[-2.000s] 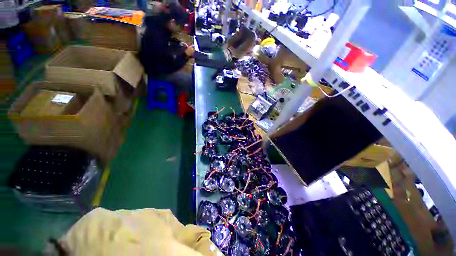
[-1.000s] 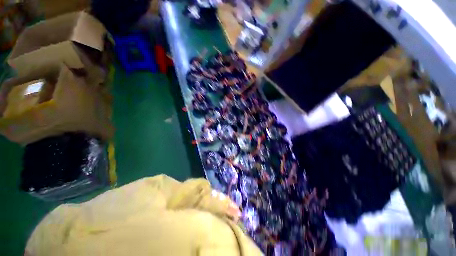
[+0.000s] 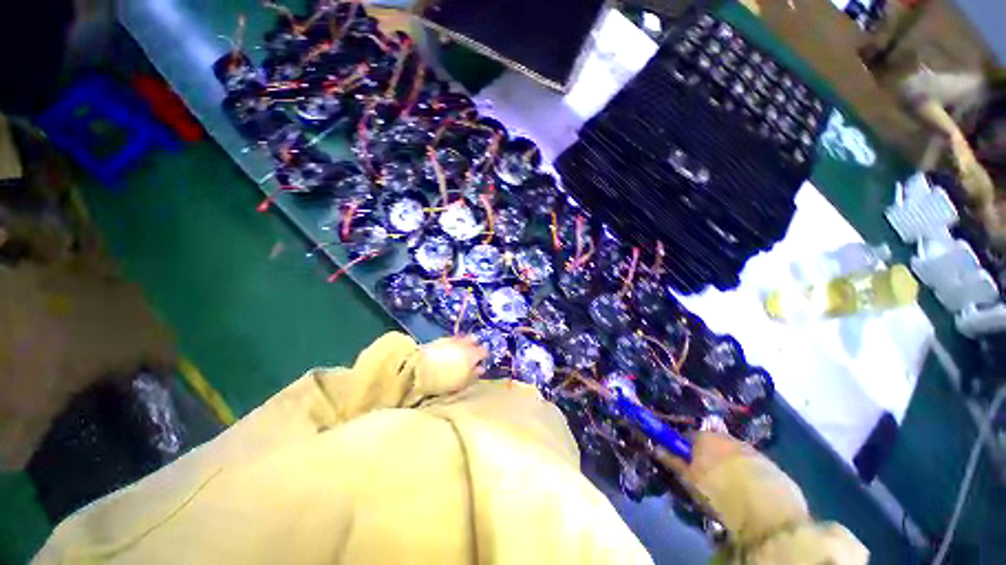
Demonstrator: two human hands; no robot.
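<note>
Many black round wired units (image 3: 482,262) with silvery faces and thin red-orange wires lie in a dense pile along the green bench. My left hand (image 3: 458,359) is at the pile's near edge, mostly hidden by the yellow sleeve; its fingertips reach the units, and whether it grips one cannot be told. My right hand (image 3: 717,455) is at the pile's lower right, closed around a bright blue-handled tool (image 3: 651,426) that points up-left over the units. The tool's tip is unclear among the wires.
Black parts trays (image 3: 689,166) with rows of small rounds lie on a white sheet (image 3: 822,364) beyond the pile. A yellow item (image 3: 871,290) is on the sheet. White moulded pieces (image 3: 938,248) lie far right. A dark open carton (image 3: 524,33) stands behind. A blue stool (image 3: 105,127) is at left.
The view has swung right and down along the bench. My right hand with the blue-handled tool has come into view. My left hand shows at the near edge of the pile.
</note>
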